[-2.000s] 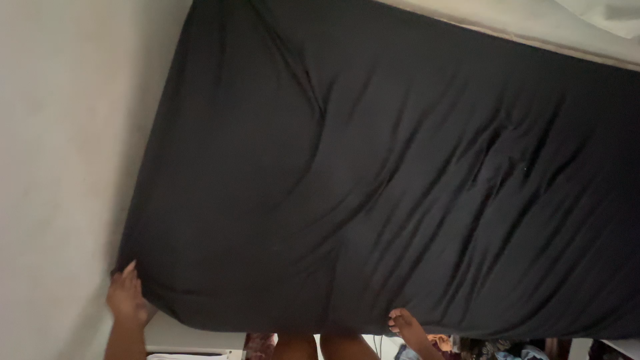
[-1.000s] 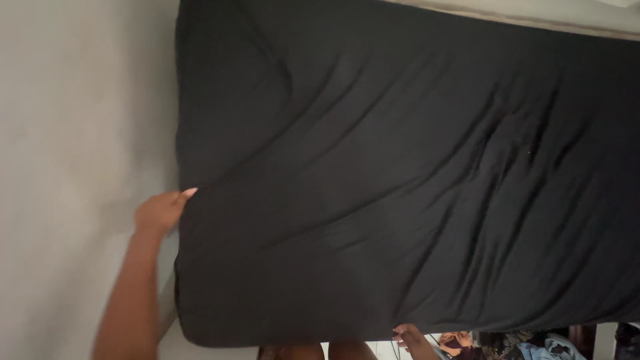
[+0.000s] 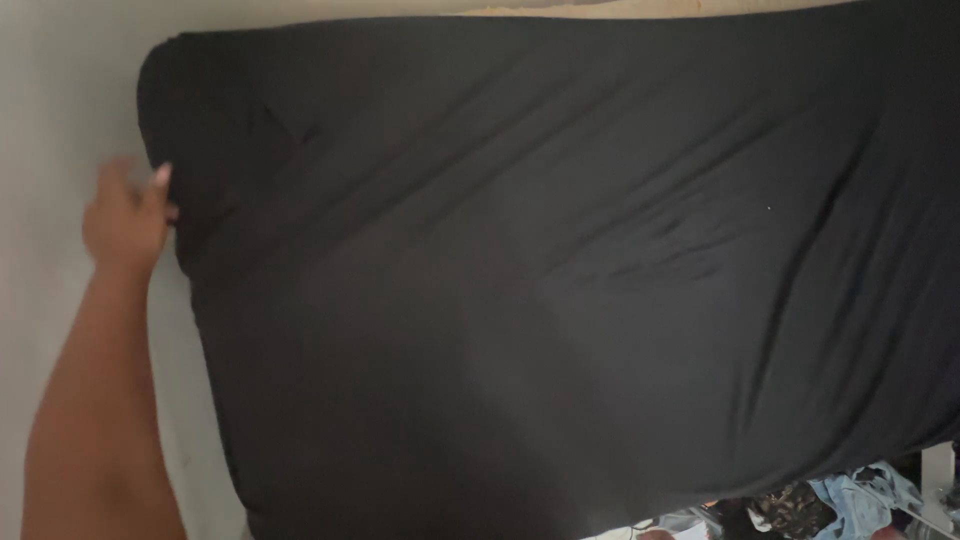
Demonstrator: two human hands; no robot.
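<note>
A black fitted sheet (image 3: 465,300) covers a mattress that fills most of the view, with long diagonal creases across its middle and right side. At its left edge, near the upper left corner, is my left hand (image 3: 131,214), thumb and fingers apart. The hand is a little blurred, and whether its fingers touch the cloth does not show clearly. Of my right hand, at most a small bit of skin shows at the bottom edge, right of centre; its fingers cannot be made out.
A pale wall (image 3: 52,150) runs along the left side. Beyond the far edge lies a strip of light, wood-like material (image 3: 600,9). At the lower right, below the mattress, is a heap of clothes with a light blue garment (image 3: 862,499) and a dark patterned cloth (image 3: 795,510).
My left hand has moved up along the left edge from the near corner and has let go of the sheet's edge it pinched. The upper left corner has come into view.
</note>
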